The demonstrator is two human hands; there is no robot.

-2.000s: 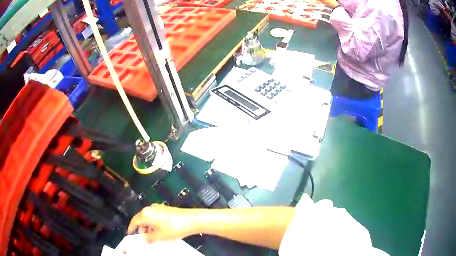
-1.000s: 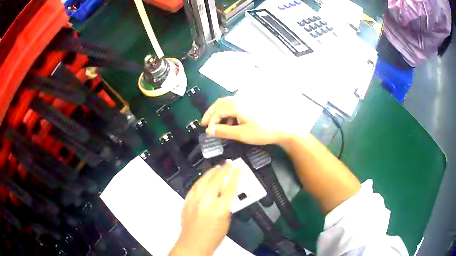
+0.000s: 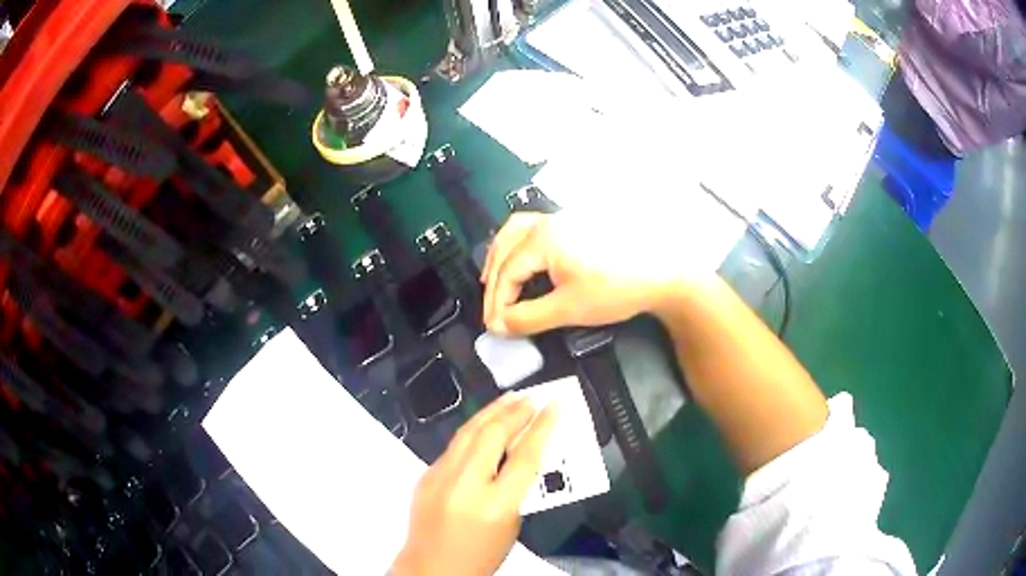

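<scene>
My right hand point(image 3: 563, 276) pinches a small pale grey screen film point(image 3: 509, 358) between thumb and fingers, just above the watches. My left hand point(image 3: 467, 495) lies on a white label card point(image 3: 568, 456) with a small black square mark; its fingertips press the card's left part. A smartwatch point(image 3: 433, 388) with a dark square face lies left of the film, among several in rows. Another watch's black strap point(image 3: 624, 422) lies right of the card. White backing paper point(image 3: 309, 450) lies over the watches at the left and passes under my left hand.
Red trays point(image 3: 68, 73) with hanging black straps stand at the left. A metal-topped bottle point(image 3: 354, 107) with a yellow ring is at the back, near a metal post point(image 3: 484, 28). A calculator point(image 3: 720, 45) and papers point(image 3: 630, 146) lie back right. A person's pink sleeve point(image 3: 968, 68) shows top right.
Since one second ago, the film has come down and right towards the card, turned in my right fingers. The view has shifted slightly. My left hand stays on the card.
</scene>
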